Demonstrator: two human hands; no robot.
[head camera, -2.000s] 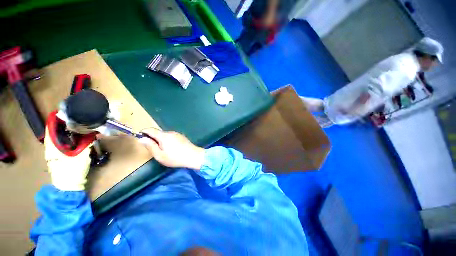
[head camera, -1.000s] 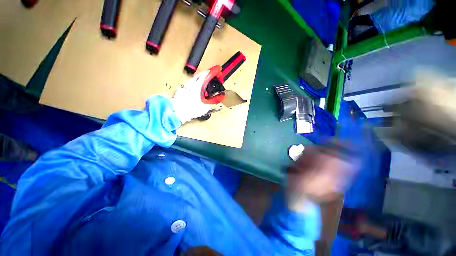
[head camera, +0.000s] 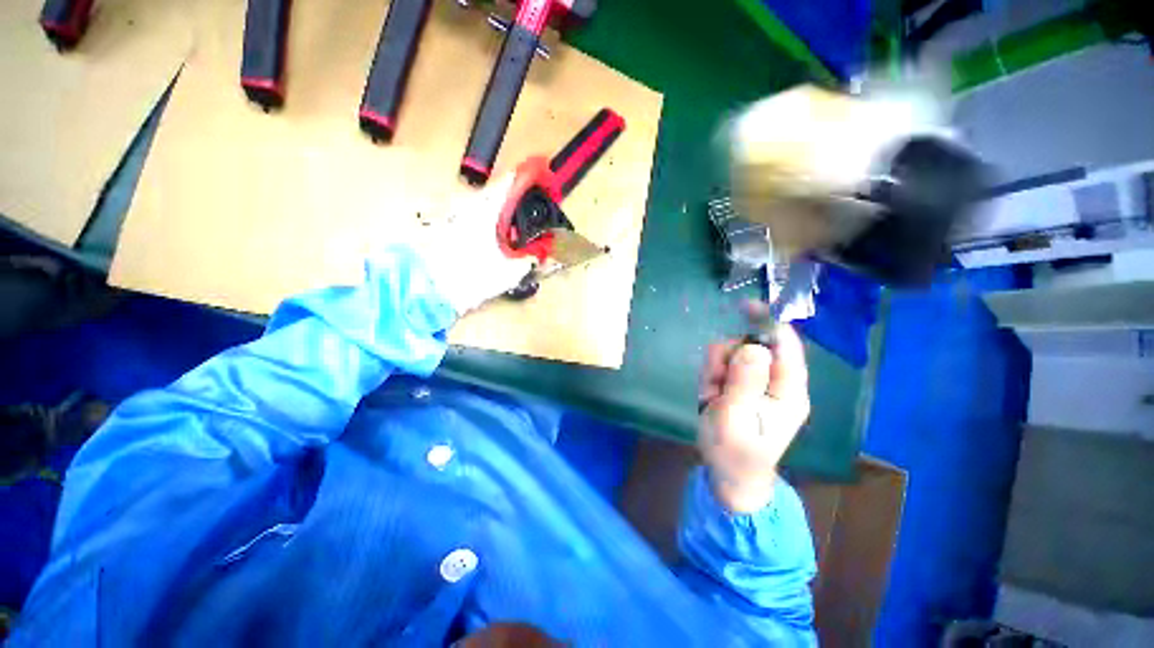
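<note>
My left hand (head camera: 475, 247), in a white glove with red finger coating, holds the head of a red-and-black tool (head camera: 585, 152) down on the cardboard. The tool's grip points up and to the right. A thin brownish triangular blade (head camera: 576, 248) sticks out to the right of the head. My bare right hand (head camera: 756, 411) is off to the right over the green bench edge, fingers closed on a slim dark handle. A blurred cream-and-black dauber head (head camera: 842, 177) is above it; the link between the two is mostly blurred.
Several red-and-black tools (head camera: 506, 101) lie at the back of the tan cardboard (head camera: 316, 190). Silver ribbed pieces (head camera: 740, 241) lie on the green bench (head camera: 677, 272), partly behind the blur. An open carton (head camera: 873, 519) stands below the bench at right.
Over the last second, my right hand and the blurred dauber have moved left and up. My left hand stays on the tool. Since the earliest frame, the dauber has left the tool head.
</note>
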